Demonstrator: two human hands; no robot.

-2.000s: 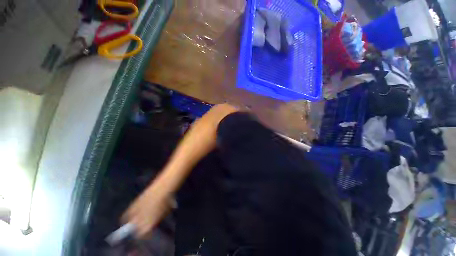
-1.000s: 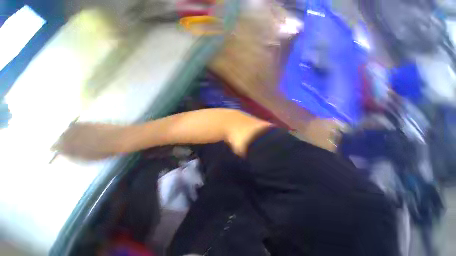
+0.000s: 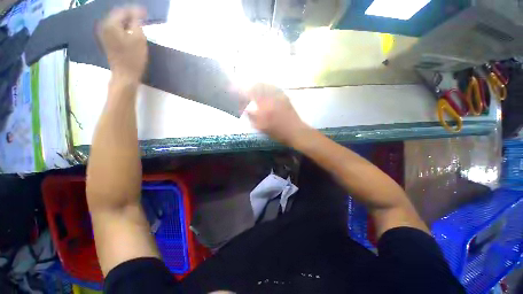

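A long dark grey shaped strip (image 3: 183, 72) lies across the white tabletop at the left, with a widened, angled end at the far left. My left hand (image 3: 123, 40) is on the strip near that wide end, fingers curled, slightly blurred. My right hand (image 3: 269, 112) is at the strip's right end, its fingertips at the corner; blur and glare hide the exact grip. The lamp's glare washes out the area beyond the strip. The sewing machine head (image 3: 459, 34) is at the upper right.
Several scissors (image 3: 450, 112) with orange and red handles lie at the right table edge (image 3: 355, 132). Grey and white fabric (image 3: 272, 192) hangs below the edge. A red basket (image 3: 60, 229) holding a blue basket (image 3: 166, 229) is below left. Another blue basket (image 3: 487, 229) is lower right.
The view has swung left from the right-hand side to the table front. My left hand and the long grey strip are now in view. My right hand is now at the strip's end.
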